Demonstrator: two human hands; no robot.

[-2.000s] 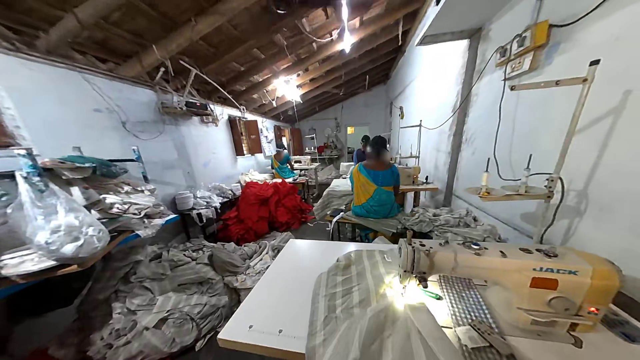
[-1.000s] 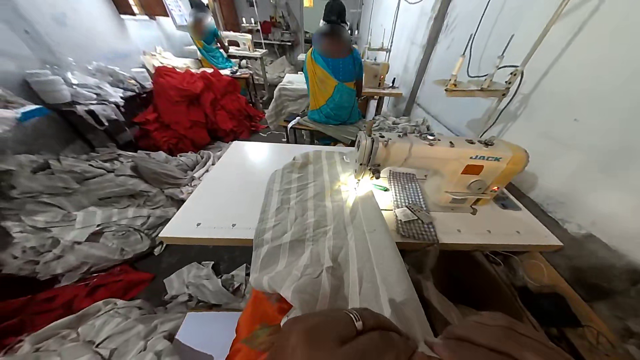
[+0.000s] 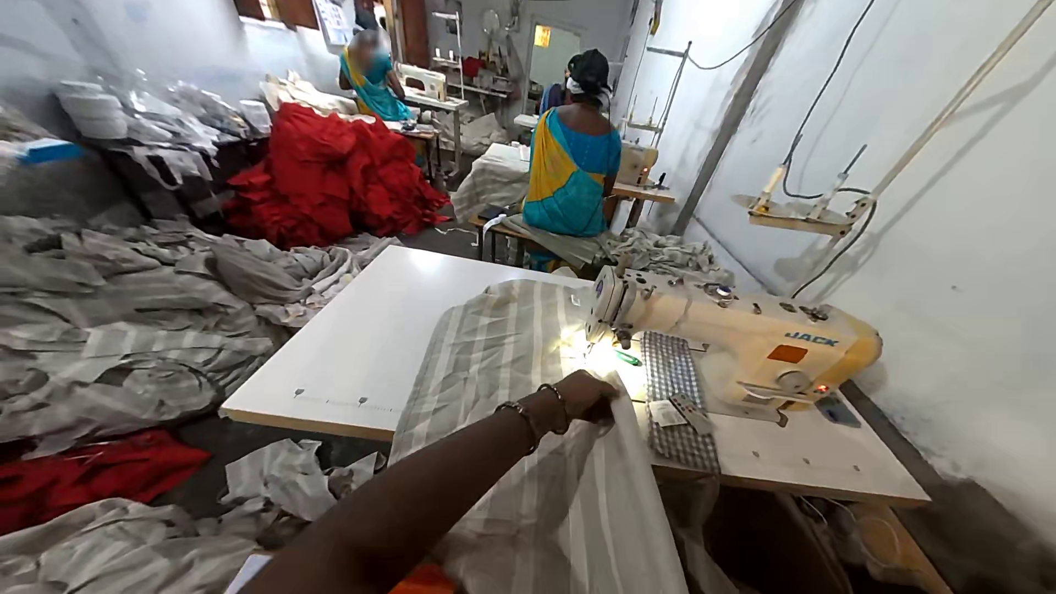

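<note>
My left hand (image 3: 587,398), with bangles at its wrist, reaches in from the lower left and grips the right edge of a grey-and-white striped cloth (image 3: 495,355). The cloth lies over the white sewing table (image 3: 346,330) and hangs down past its front edge. Just beyond my fingers is the lit needle area of a cream Jack sewing machine (image 3: 726,330). A small green tool (image 3: 627,358) lies by the needle area. To the right, a checked cloth strip (image 3: 672,375) bears small tags (image 3: 667,412). My right hand is not in view.
Striped cloth heaps (image 3: 124,330) cover the left side, with a red cloth pile (image 3: 330,173) behind. A person (image 3: 569,173) sits ahead, back turned; another person (image 3: 375,82) sits farther back. A thread stand (image 3: 796,216) rises behind the machine at right.
My left hand now holds the cloth edge near the needle; one second ago a ringed hand was at the bottom of the view. The view has tilted down since the first frame.
</note>
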